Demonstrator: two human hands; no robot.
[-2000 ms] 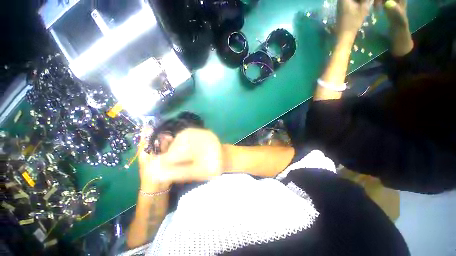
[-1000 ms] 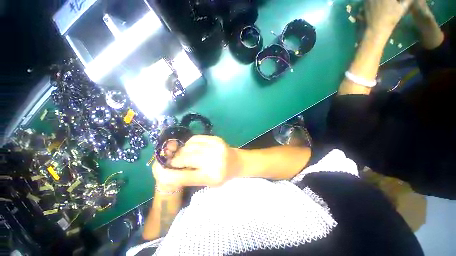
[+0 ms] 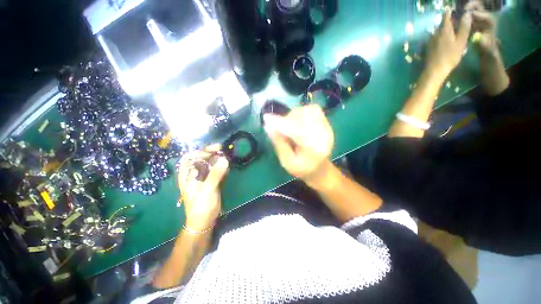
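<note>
My left hand (image 3: pixel 201 184) is at the centre left, its fingertips closed around a small dark unit (image 3: pixel 203 170). My right hand (image 3: pixel 304 139) is to its right, over the green bench, with its fingertips on a black housing (image 3: pixel 274 109). A black ring-shaped housing (image 3: pixel 242 148) lies on the bench between my hands, close to my left fingers. Details of the small unit are blurred and partly hidden by my fingers.
A bright white machine (image 3: pixel 196 116) stands beyond my left hand. Ring boards (image 3: pixel 121 133) are heaped left of it, wired modules (image 3: pixel 65 208) at far left. Several black housings (image 3: pixel 353 72) stand to the right. A neighbouring person's hands (image 3: pixel 448 47) work at upper right.
My hands were together around a dark round piece and have moved apart. My right hand has moved right and up to a black housing. My left hand still holds a small unit.
</note>
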